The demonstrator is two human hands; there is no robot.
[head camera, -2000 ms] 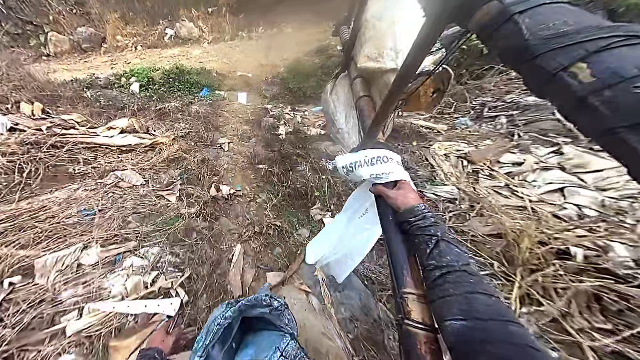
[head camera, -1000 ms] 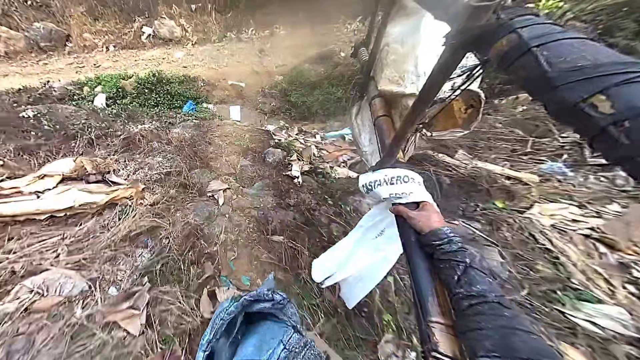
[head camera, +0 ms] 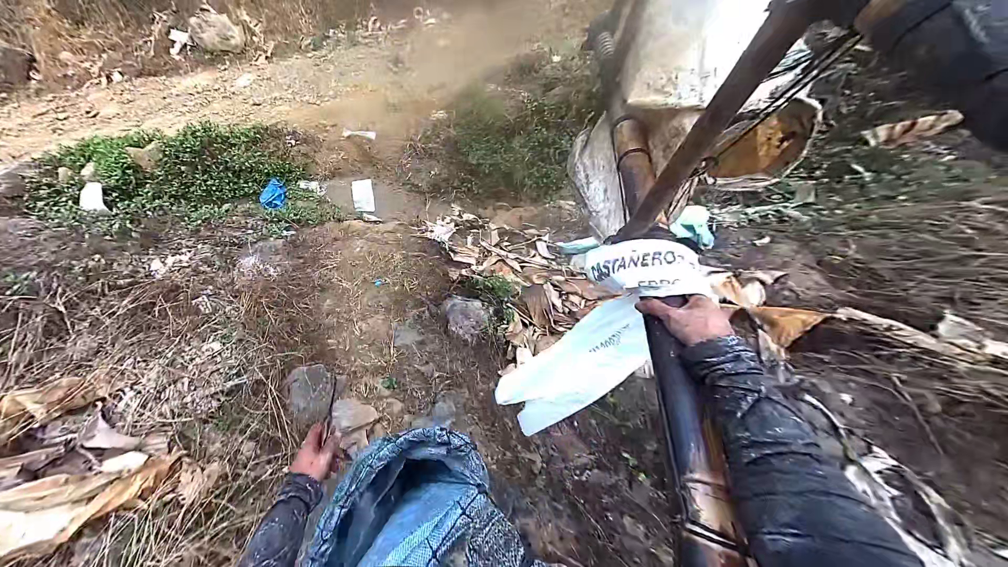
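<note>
My right hand (head camera: pixel 693 317) grips a dark bamboo pole (head camera: pixel 689 425) at the lower right centre, just below a white printed plastic wrapping (head camera: pixel 650 268) that binds it to a thinner slanting stick (head camera: pixel 720 110). A loose tail of white plastic (head camera: pixel 575 366) hangs to the left of the pole. At lower left, my left hand (head camera: pixel 316 453) is closed on a thin dark blade-like tool (head camera: pixel 331 402), pointing up. Beside it, at the bottom centre, a blue woven sack (head camera: pixel 417 512) hangs with its mouth gaping.
Large whitish containers (head camera: pixel 677 55) stand by the pole's upper part. Dry leaves (head camera: pixel 543 299), stones (head camera: pixel 465 317) and dry grass cover the slope. Green weeds (head camera: pixel 205 165) and a blue plastic scrap (head camera: pixel 273 194) lie near a dirt path (head camera: pixel 173 94). A dark-sleeved arm (head camera: pixel 945 63) enters at upper right.
My left hand has come into view at lower left with the thin tool. My right hand stays on the pole. The view has moved forward over the ground.
</note>
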